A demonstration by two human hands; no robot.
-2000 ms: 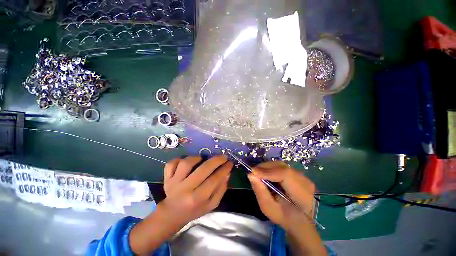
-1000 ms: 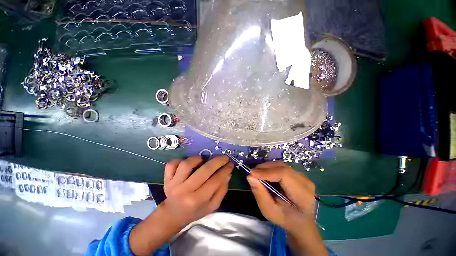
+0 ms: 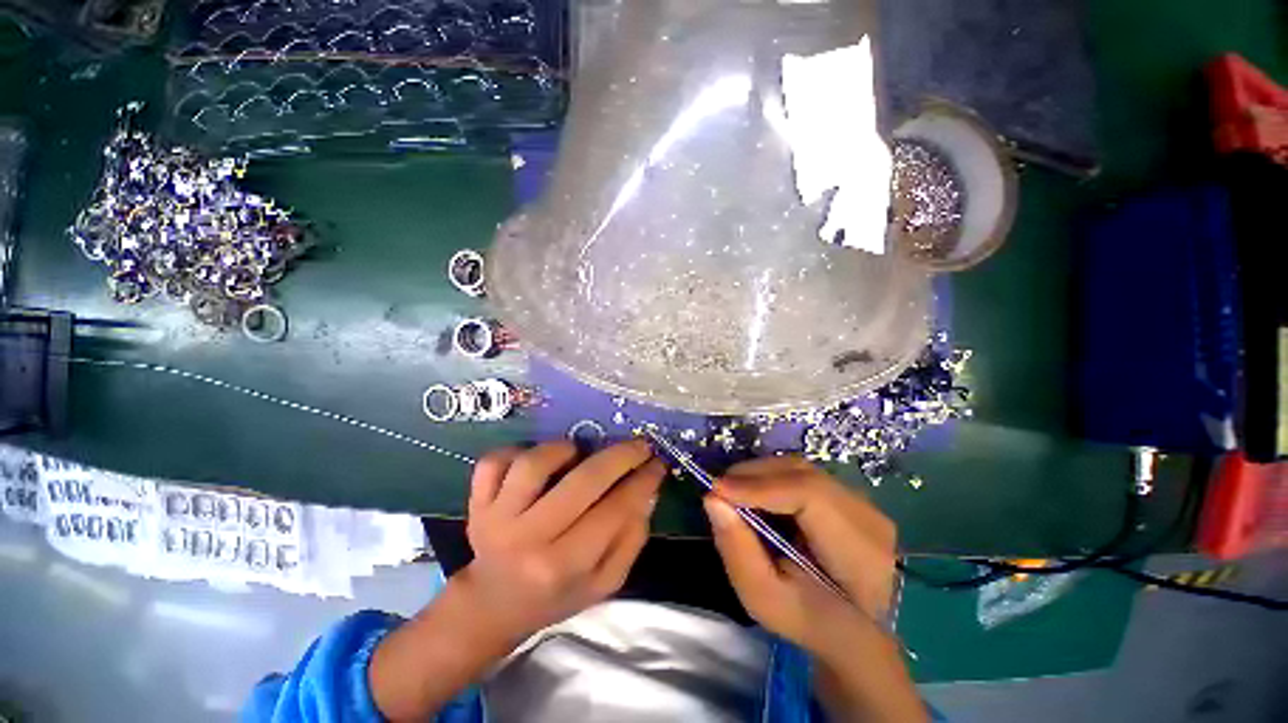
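My right hand (image 3: 805, 544) holds slim metal tweezers (image 3: 770, 533) slantwise, their tips at the fingertips of my left hand (image 3: 565, 516). My left fingers are pinched together; what they grip is too small and hidden to tell. A thin pale solder wire (image 3: 304, 410) runs from a dark block at the far left to my left hand. Small silvery and dark components (image 3: 883, 424) lie heaped on the purple-blue mat (image 3: 558, 407) under the hood's rim. A single ring (image 3: 586, 434) lies just beyond my left fingers.
The cloudy plastic hood (image 3: 706, 269) stands ahead, with a round tub (image 3: 982, 191) at its right. Rings (image 3: 473, 336) lie left of it, and a shiny pile (image 3: 184, 226) farther left. Blister trays (image 3: 367, 99) are behind. A dark blue box (image 3: 1158, 318) and red trays (image 3: 1243, 502) stand right.
The view has shifted slightly, so the bench things appear a little farther right. Both hands keep nearly the same pose, with the tweezers still at my left fingertips.
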